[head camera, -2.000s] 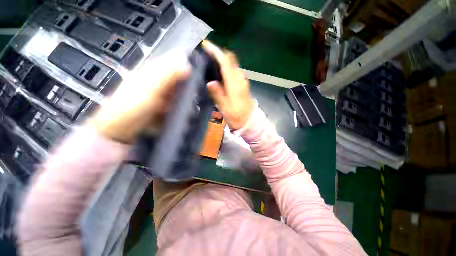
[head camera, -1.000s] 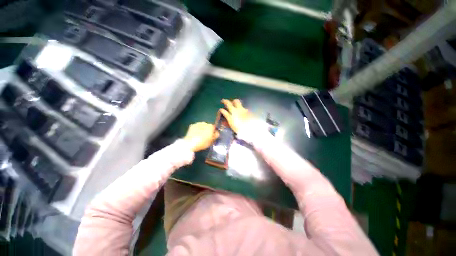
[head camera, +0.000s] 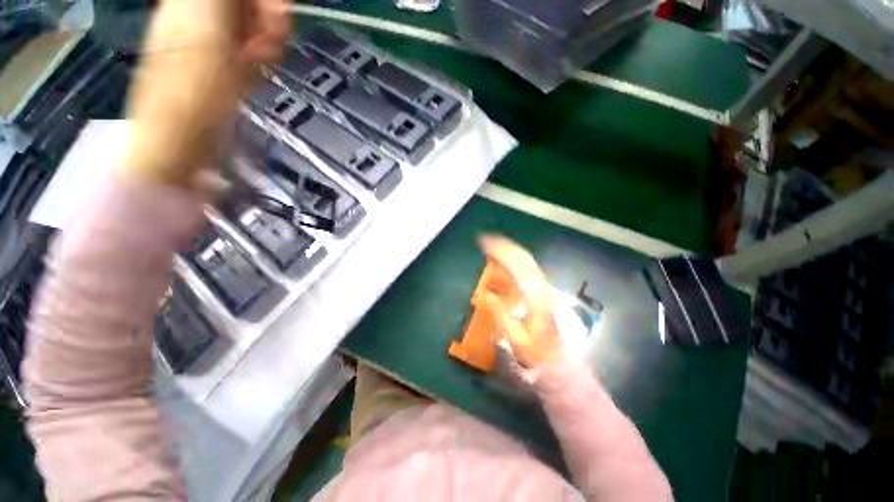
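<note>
My left hand (head camera: 196,88) is blurred, raised at the upper left over the blister tray (head camera: 343,279). Its fingers run near the frame's top; whether it holds anything cannot be told. Black plastic housings (head camera: 338,147) lie in the tray's pockets in two rows, the nearer row partly hidden by my left arm. My right hand (head camera: 524,309) is on the orange jig (head camera: 475,338) on the green bench, its fingers curled over the jig's upper part and hiding it. No housing shows on the visible part of the jig.
A small dark part (head camera: 588,299) lies right of my right hand by a bright glare. A dark striped block (head camera: 698,302) is at the bench's right edge. A translucent tray stack (head camera: 549,34) stands at the top. More stacked trays (head camera: 819,324) stand at the right.
My left hand has left the jig and moved up-left over the tray. The dark piece seen in the jig no longer shows there. My right hand remains at the jig. The view has shifted.
</note>
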